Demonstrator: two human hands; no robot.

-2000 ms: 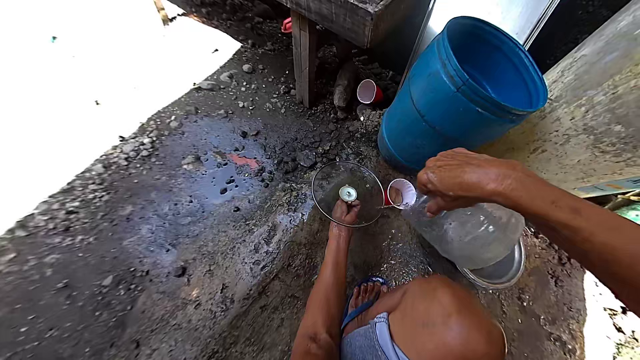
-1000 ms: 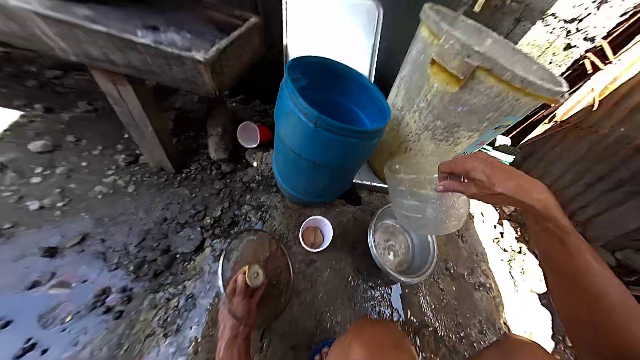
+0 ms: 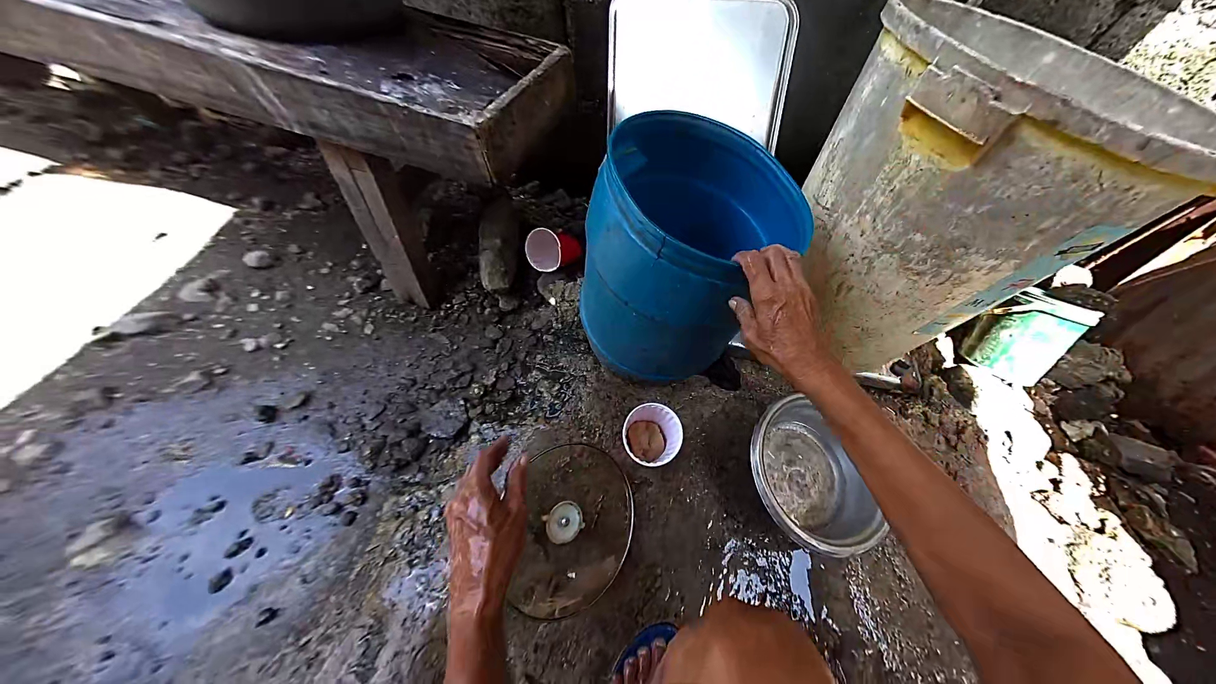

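Note:
My right hand (image 3: 781, 309) rests with its fingers on the near rim of a blue plastic barrel (image 3: 655, 304). Nothing is in my left hand (image 3: 486, 522), whose fingers are apart beside a round glass pot lid (image 3: 579, 579) with a pale knob, lying on the ground. Between lid and barrel stands a white cup (image 3: 672, 425) with something brown inside. To its right sits a metal basin (image 3: 760, 463); whether a clear container lies in it I cannot tell.
A wooden trough-like table (image 3: 380, 114) stands at the upper left. A red cup (image 3: 568, 249) lies by its leg. Behind the barrel leans a metal tray (image 3: 703, 57); a large grey bin (image 3: 959, 199) is at the right. Stones and a puddle (image 3: 228, 513) mark the ground.
My right hand has let go of the clear plastic container and now touches the barrel rim. My left hand has come off the lid's knob. The view has shifted.

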